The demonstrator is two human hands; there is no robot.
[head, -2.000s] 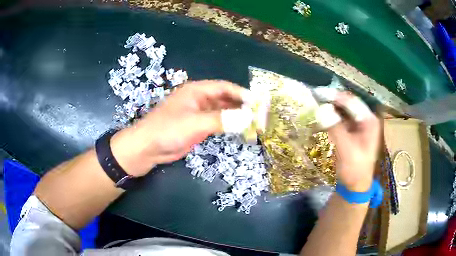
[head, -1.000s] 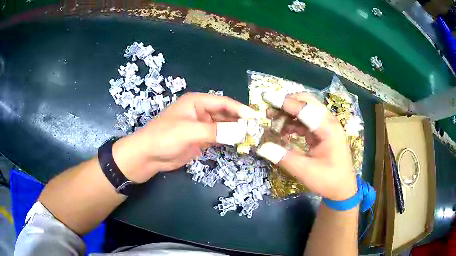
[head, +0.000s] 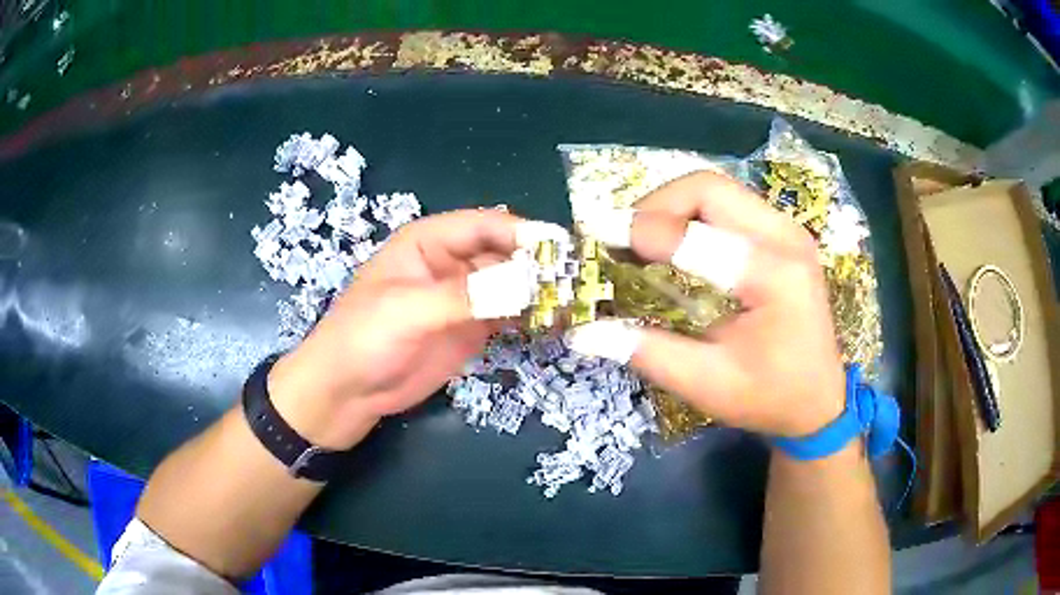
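Observation:
My left hand (head: 401, 302), with white tape on its thumb and finger and a black band at the wrist, grips a white plastic housing with gold parts (head: 551, 279). My right hand (head: 744, 302), also taped and with a blue strap at the wrist, pinches a brass contact (head: 595, 282) right at the housing's right side. Whether the two parts are joined cannot be told. Behind my right hand lies an open clear bag of brass contacts (head: 680, 413), partly hidden. Pale housings lie in a pile below my hands (head: 593, 424) and in another at the left (head: 314, 221).
A second clear bag (head: 854, 291) with gold and white contents lies right of my right hand. A brown cardboard tray (head: 1029, 465) at the far right holds a dark pen-like tool (head: 971, 349) and a yellowish ring (head: 996, 312). A chipped rail (head: 465, 52) borders the green belt (head: 651, 21).
My right hand has come from over the bag to the housing and now pinches a brass contact against it. My left hand still holds the housing. The view has shifted.

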